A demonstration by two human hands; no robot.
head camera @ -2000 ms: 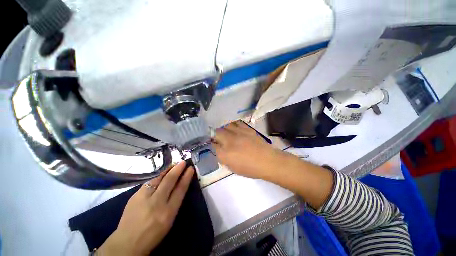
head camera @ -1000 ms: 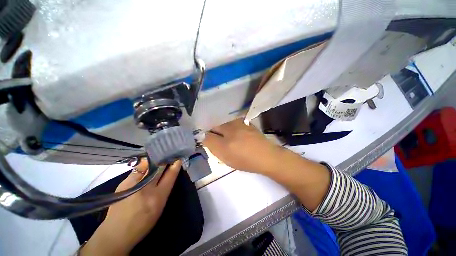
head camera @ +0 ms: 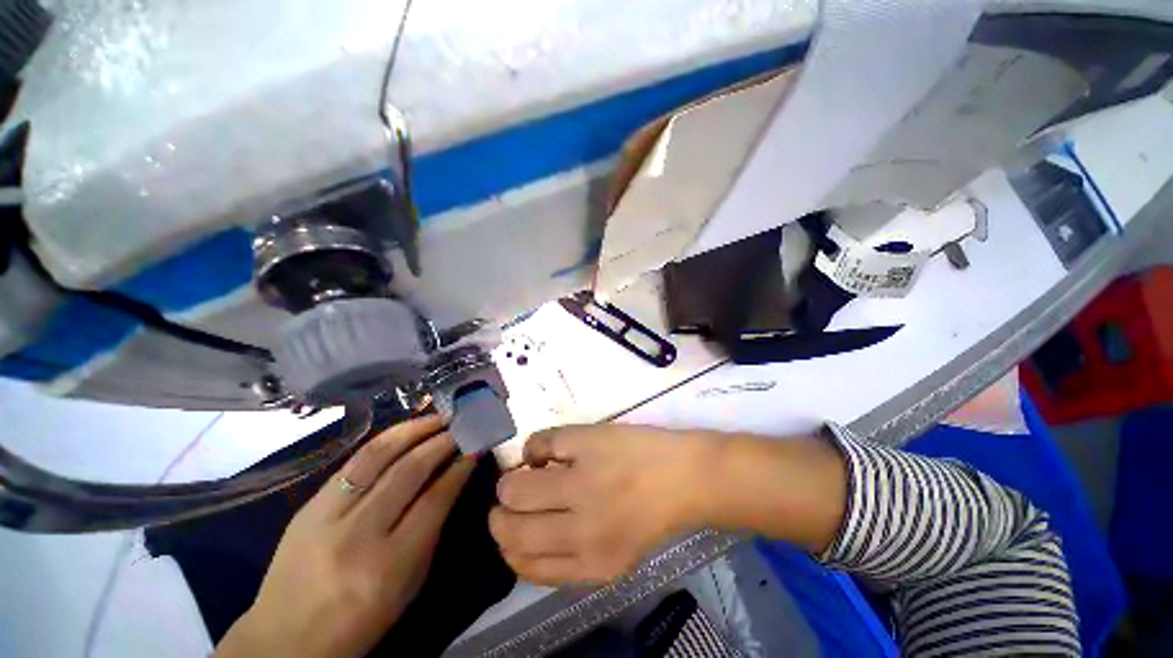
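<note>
A black cut piece (head camera: 245,553) lies on the machine table, its upper edge at the needle area, partly hidden by machine parts. My left hand (head camera: 360,540), with a ring, lies on it, fingertips close to the grey guard (head camera: 480,414). My right hand (head camera: 592,504) is curled at the fabric's right edge, below and right of the guard; whether its fingers pinch the fabric is hidden. The grey ribbed tension dial (head camera: 350,350) stands above my left fingertips. The needle itself cannot be made out.
The white machine head (head camera: 540,64) fills the top. Black thread snips (head camera: 630,332), a dark square piece (head camera: 731,293), a black pointed strip (head camera: 823,345) and a label roll (head camera: 879,264) lie to the right. A ruler-marked edge (head camera: 926,396) crosses below; blue and red crates (head camera: 1106,347) stand beyond.
My right hand has moved from beside the needle area down to the fabric's right edge, uncovering the snips. My left hand stays on the fabric. The view has shifted, so the machine head sits further left.
</note>
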